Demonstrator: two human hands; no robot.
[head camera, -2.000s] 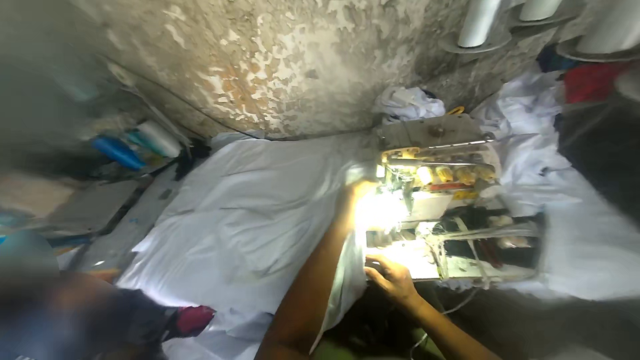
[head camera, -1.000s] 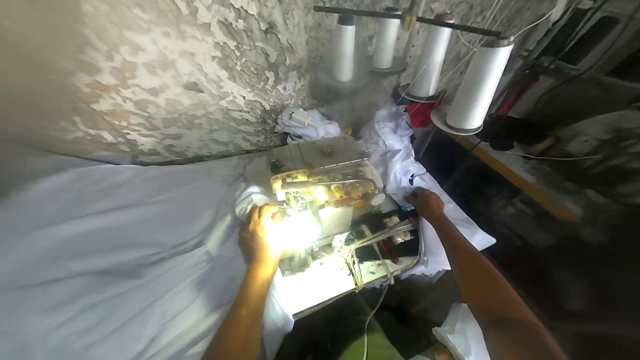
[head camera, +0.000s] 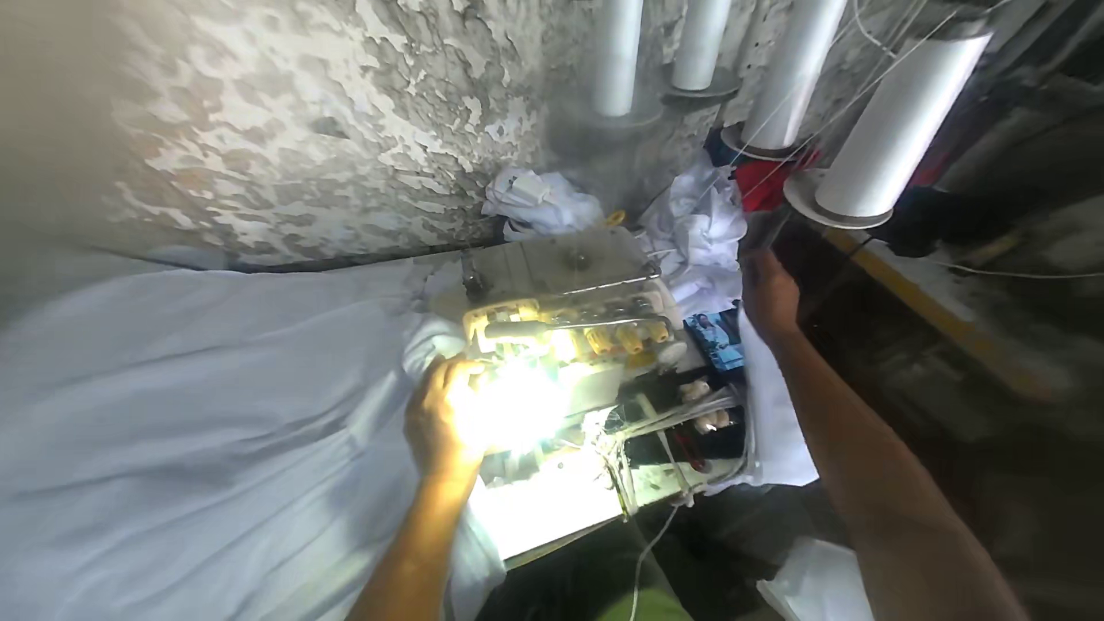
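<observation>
An industrial sewing machine, likely an overlock (head camera: 569, 267), stands in the middle, its needle area washed out by a bright lamp. My left hand (head camera: 444, 414) is at its left side, against white fabric (head camera: 216, 414) spread over the table; glare hides the fingertips, so its grip is unclear. My right hand (head camera: 770, 293) is at the right, beside bunched white cloth (head camera: 694, 224); whether it holds any is hidden. Just left of my right forearm lies a phone with a lit screen (head camera: 718, 338). White threads (head camera: 664, 423) hang in a bundle across the machine's front.
Several white thread cones (head camera: 901, 129) on a stand hang over the back right. A peeling wall (head camera: 345, 129) runs behind the machine. A red cloth (head camera: 761, 183) lies under the cones. More white cloth (head camera: 815, 582) is low at the right.
My right hand has moved from the machine's front to its right side, then farther back along the white cloth. The view has swung right. The phone screen now shows.
</observation>
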